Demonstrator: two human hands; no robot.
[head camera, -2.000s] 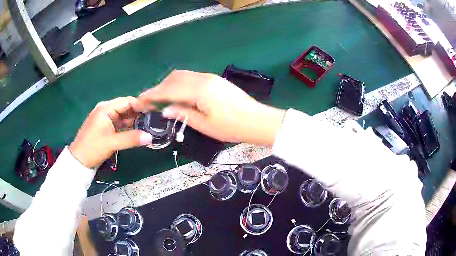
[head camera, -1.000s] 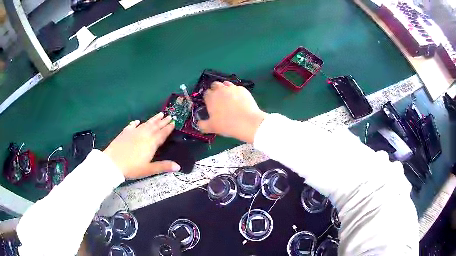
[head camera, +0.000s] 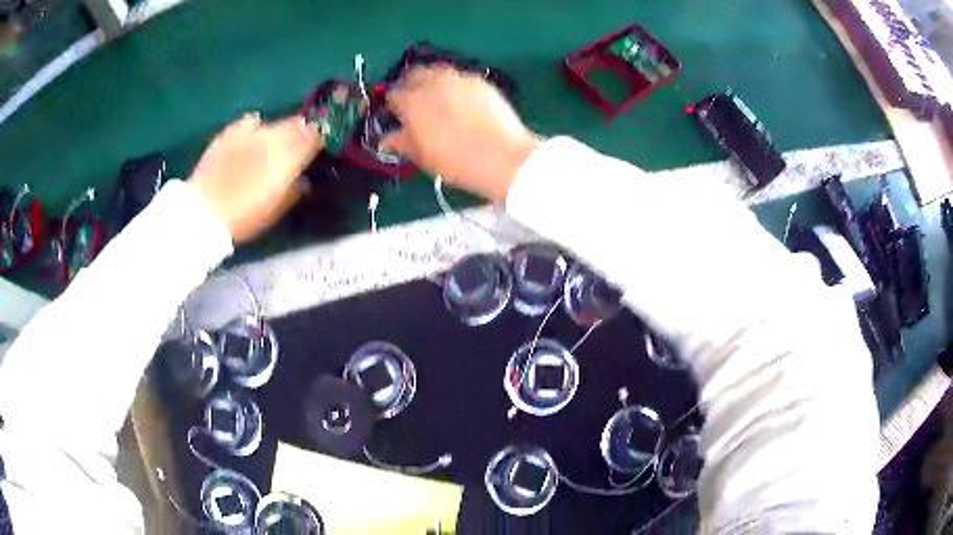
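Observation:
A red front housing (head camera: 366, 156) with a green circuit board (head camera: 340, 117) lies on the green belt at upper centre-left. A speaker (head camera: 378, 130) sits in its right part, partly hidden by my fingers. My left hand (head camera: 254, 172) is at the housing's left edge, its fingertips on the rim. My right hand (head camera: 455, 125) has its fingers on the speaker; the exact grip is partly hidden. A black back housing (head camera: 491, 75) lies behind my right hand. A white plug connector (head camera: 359, 63) stands up above the board.
Many loose speakers (head camera: 541, 377) lie on the black mat, with a black disc (head camera: 336, 414) and a yellow sheet (head camera: 366, 496). Another red housing (head camera: 624, 71) is joined to a black housing (head camera: 740, 136) at right. Black housings (head camera: 893, 266) are piled far right. Red units (head camera: 75, 246) lie far left.
The speaker seen between both hands first is now in the red housing. My left hand has moved from flat beside the board to the housing's left edge. The view has shifted downward.

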